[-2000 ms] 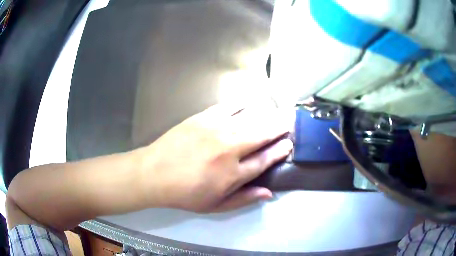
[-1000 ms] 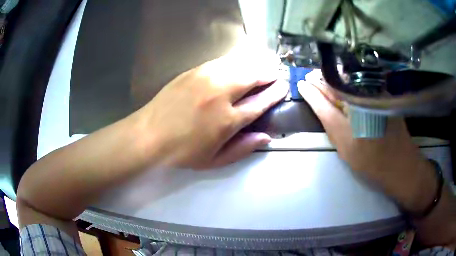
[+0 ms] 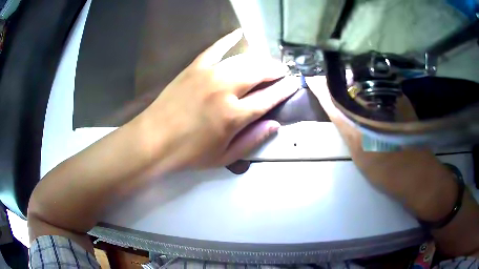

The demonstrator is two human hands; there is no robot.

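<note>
The large dark main panel (image 3: pixel 113 68) lies flat on the table, its edge running under my left hand. My left hand (image 3: pixel 210 110) rests on it with fingers spread, fingertips close to the presser foot (image 3: pixel 303 62). A small bit of the navy patch (image 3: pixel 303 81) shows between my two hands, just below the foot. My right hand (image 3: pixel 341 123) reaches up to the patch from the right, partly hidden by the machine's parts; its fingertips are washed out by glare. I cannot tell whether it pinches anything.
The white machine head (image 3: pixel 378 26) fills the upper right. A grey ribbed knob (image 3: pixel 381 143) hangs over my right hand. The machine bed (image 3: pixel 295 149) has a dark spot (image 3: pixel 239 167) at its corner. A measuring tape (image 3: pixel 231 251) follows the table's front edge. Dark material lies at left.
My right hand has come in to the patch from the right. Both hands and the panel have moved up towards the machine, and less of the navy patch shows.
</note>
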